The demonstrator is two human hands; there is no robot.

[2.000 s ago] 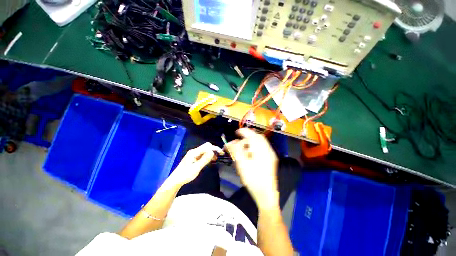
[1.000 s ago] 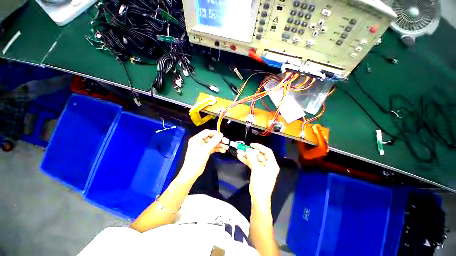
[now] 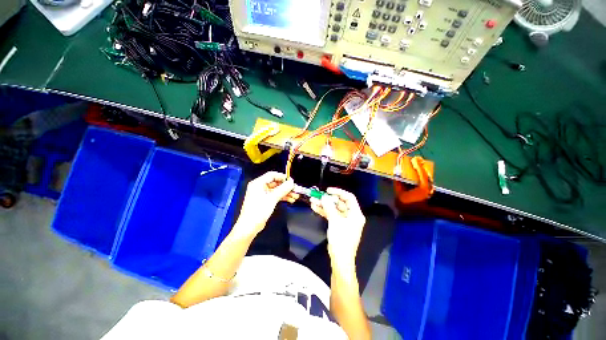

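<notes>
My left hand (image 3: 267, 194) holds a small light connector at the end of orange and red test leads (image 3: 319, 129), over my lap below the bench edge. My right hand (image 3: 342, 211) holds a cable connector with a green part (image 3: 316, 193) between its fingertips. The two ends meet in line between my hands; whether they are fully joined cannot be told. A dark cord hangs from the orange-yellow strip (image 3: 343, 151) behind the green part. The leads run up to the beige tester (image 3: 372, 40), whose screen is lit.
A heap of black cables (image 3: 174, 41) lies left of the tester. A loose black cable (image 3: 555, 156) spreads on the right. A yellow clamp (image 3: 260, 142) and an orange clamp (image 3: 417, 182) hold the strip. Blue bins (image 3: 179, 206) stand on both sides. A white fan (image 3: 546, 14) stands at back right.
Two seconds ago the hands were nearer the strip and the right was blurred. Since one second ago they hold nearly the same pose, with the connector ends closer together. The view has shifted slightly.
</notes>
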